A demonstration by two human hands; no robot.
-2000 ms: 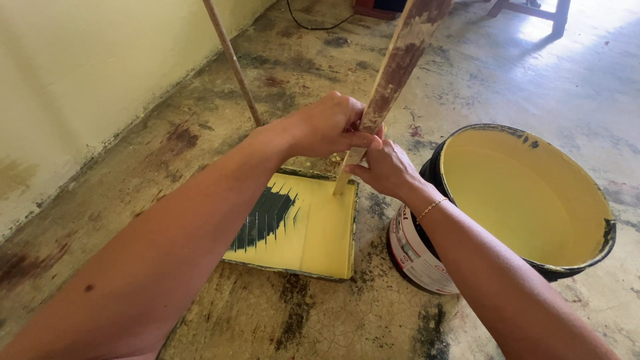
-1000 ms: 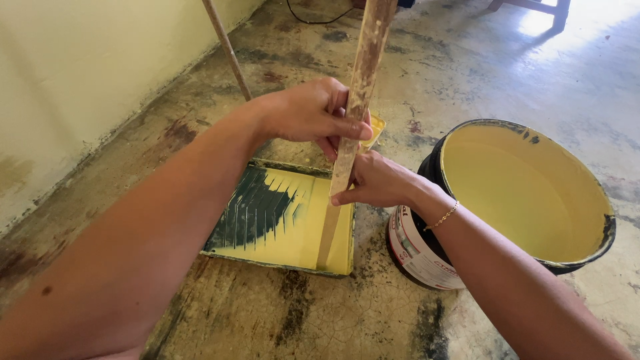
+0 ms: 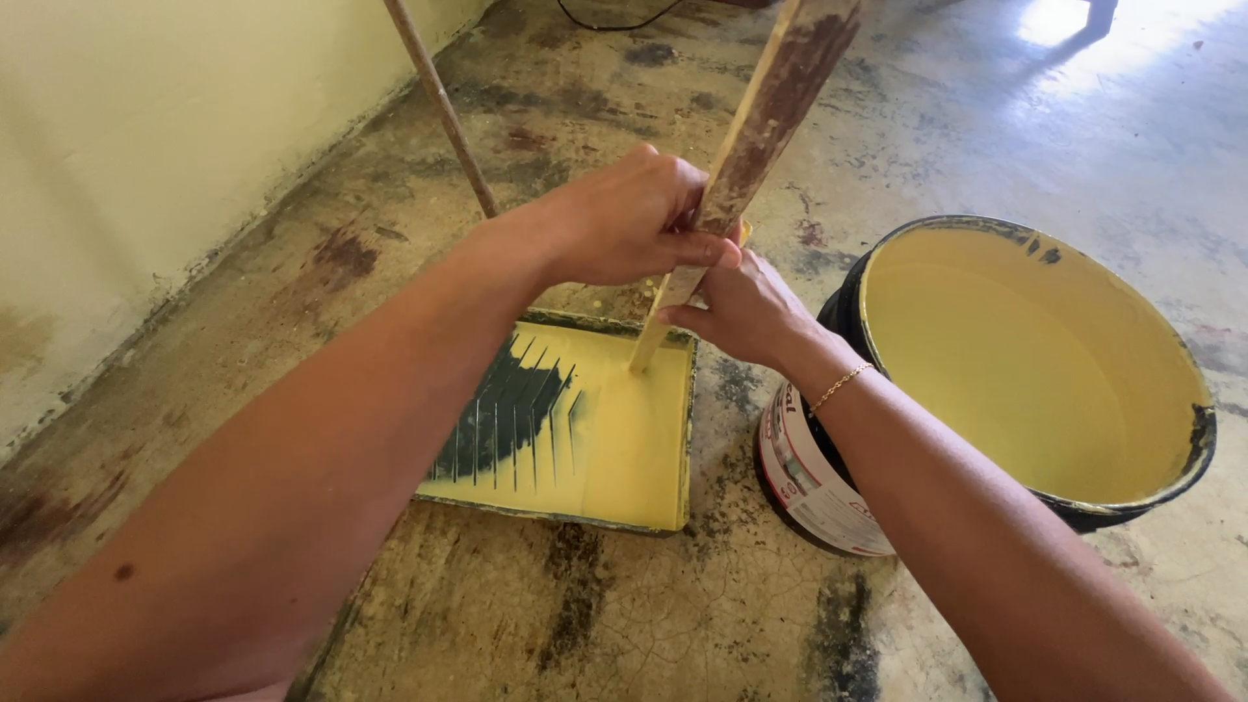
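Note:
A flat wooden stick (image 3: 770,107) leans across the centre, its lower end in the yellow paint of a black paint tray (image 3: 634,468). My left hand (image 3: 634,219) grips the stick from the left, the thumb across its face. Just below, my right hand (image 3: 746,302) holds the same stick from the right, with a thin bracelet on the wrist. A small yellow edge of something shows behind the hands; what it is I cannot tell. Yellow paint covers the tray's right part, while dark ribbed plastic shows at the left, partly behind my left forearm.
A large black bucket (image 3: 1024,361) of yellow paint stands at the right, its label bearing writing, partly behind my right forearm. A thin wooden pole (image 3: 444,107) rises beyond my left wrist. The pale yellow wall (image 3: 175,127) runs along the left. A cable (image 3: 619,24) lies on the stained floor.
The stick has tilted and its lower end has moved toward the tray's far edge. Compared with one second ago, less dark plastic shows beside my left forearm. Both hands stay on the stick.

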